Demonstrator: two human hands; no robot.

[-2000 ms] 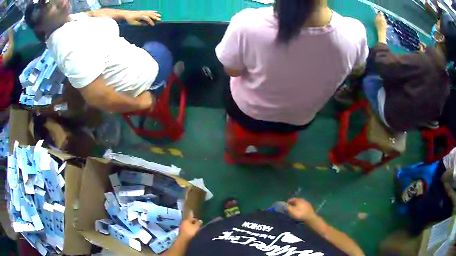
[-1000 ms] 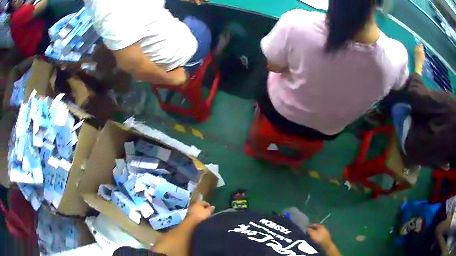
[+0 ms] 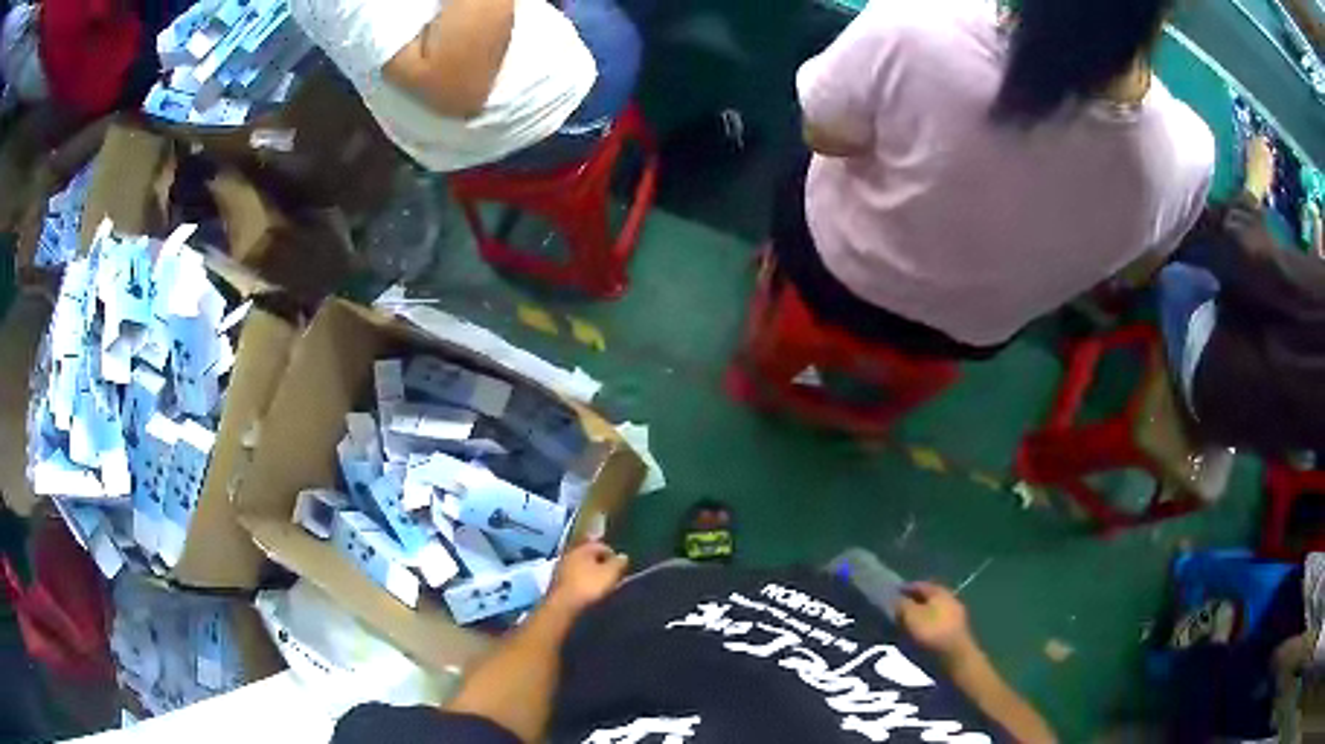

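Observation:
My left hand [image 3: 586,573] is small at the bottom centre, beside the near right corner of an open carton [image 3: 276,414]. Its fingers are curled; whether they hold anything is unclear. White and light-blue small boxes [image 3: 501,512] lie heaped in this carton. My right hand [image 3: 932,613] is at the right side of my black shirt, fingers bent, beside a grey shape [image 3: 869,577]. A thin pale line shows near it; I cannot tell if it is held. Neither hand visibly touches the small boxes.
Another heaped carton [image 3: 218,480] stands at left, with more boxes [image 3: 225,58] behind. A person in pink [image 3: 1003,189] sits on a red stool [image 3: 836,364] ahead; others sit either side. A white panel [image 3: 291,712] is at lower left, a blue bag [image 3: 1209,589] at right.
The view has swung left and down, so the cartons and seated people sit further right in view. The left-hand person's arm is now bent close to the body. My hands stay low beside my shirt.

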